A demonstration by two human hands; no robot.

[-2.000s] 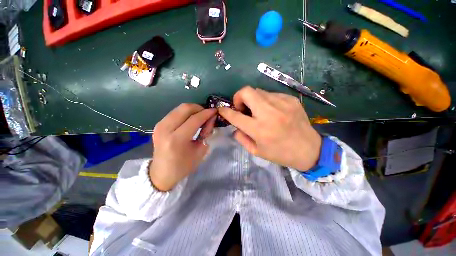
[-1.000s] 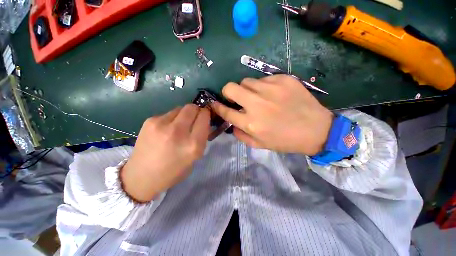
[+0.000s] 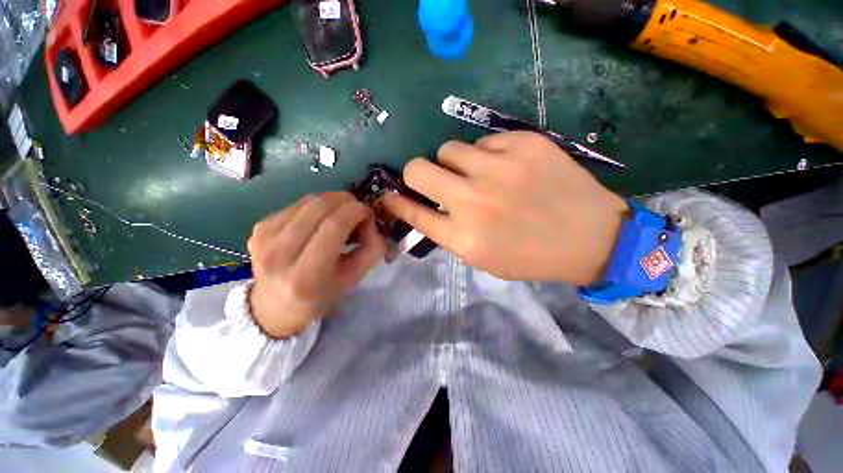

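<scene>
A small dark opened smartwatch [image 3: 377, 185] lies at the bench's near edge, between my hands and partly hidden by them. My right hand [image 3: 518, 211] grips it from the right, with a finger reaching into the open case. My left hand [image 3: 312, 254] is at its left and lower side, fingertips pinched together at the case; whether they hold a small part is hidden. A pale strip shows under the watch, between my hands. Metal tweezers [image 3: 527, 127] lie on the mat just beyond my right hand.
A second opened watch [image 3: 230, 157] with orange flex lies left. A pink-framed watch [image 3: 330, 42], a blue double-bulb object [image 3: 446, 28] and small loose components [image 3: 325, 157] lie beyond. A red parts tray [image 3: 152, 69] is far left, an orange electric screwdriver [image 3: 739, 55] far right. A grey sleeve shows lower left.
The view has shifted, so the bench things sit differently in frame. The watch is now tilted, with a pale strip showing under it. My left fingers have shifted at the case; my right hand keeps its hold.
</scene>
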